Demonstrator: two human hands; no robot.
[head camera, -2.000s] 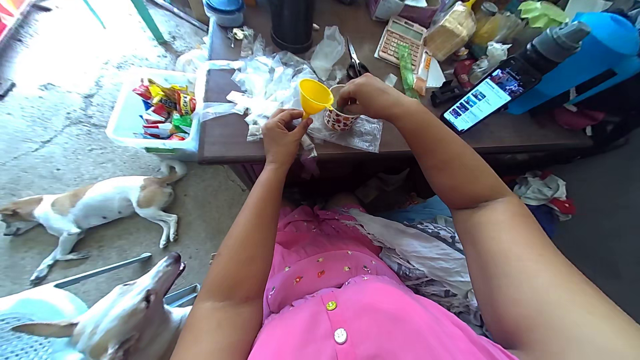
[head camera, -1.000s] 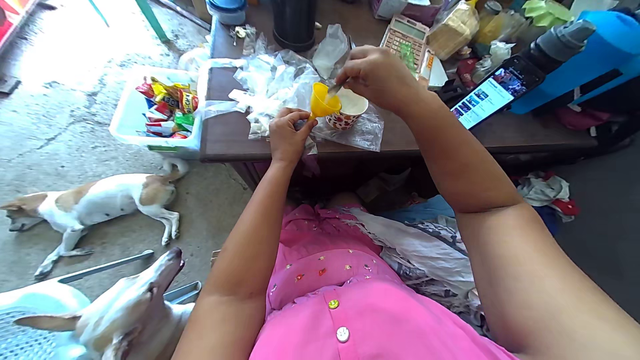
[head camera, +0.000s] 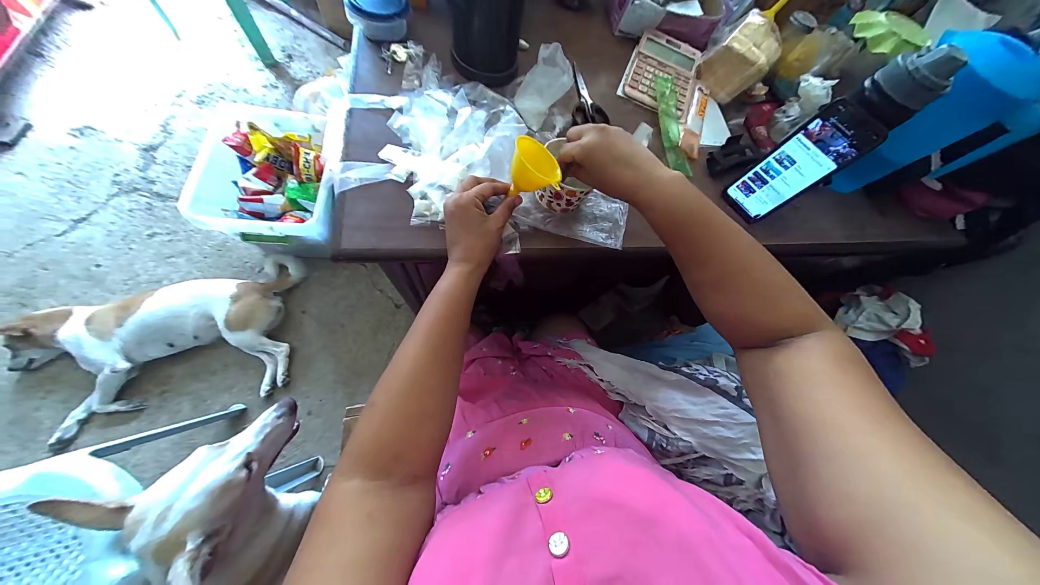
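Note:
My left hand (head camera: 478, 218) pinches a yellow plastic funnel (head camera: 534, 165) near its narrow end, its wide mouth tilted toward the cup. Just right of the funnel stands a patterned cup (head camera: 562, 197), on a clear plastic bag (head camera: 603, 221) near the table's front edge. My right hand (head camera: 600, 159) is at the cup's rim with its fingertips down in the opening; what they hold is hidden. Many small clear plastic bags (head camera: 455, 134) lie in a heap left of the funnel. Scissors (head camera: 587, 101) with dark handles lie behind my right hand.
A calculator (head camera: 662, 69), a green strip (head camera: 672, 122) and a lit phone (head camera: 800, 162) lie to the right on the table (head camera: 366, 231). A dark cylindrical container (head camera: 486, 41) stands behind the bags. Left are a bin of packets (head camera: 325, 219), a lying dog (head camera: 171, 321) and another dog (head camera: 219, 479).
My right hand rose over the funnel's mouth a second ago and is now back down at the cup. My left hand keeps the funnel beside the cup.

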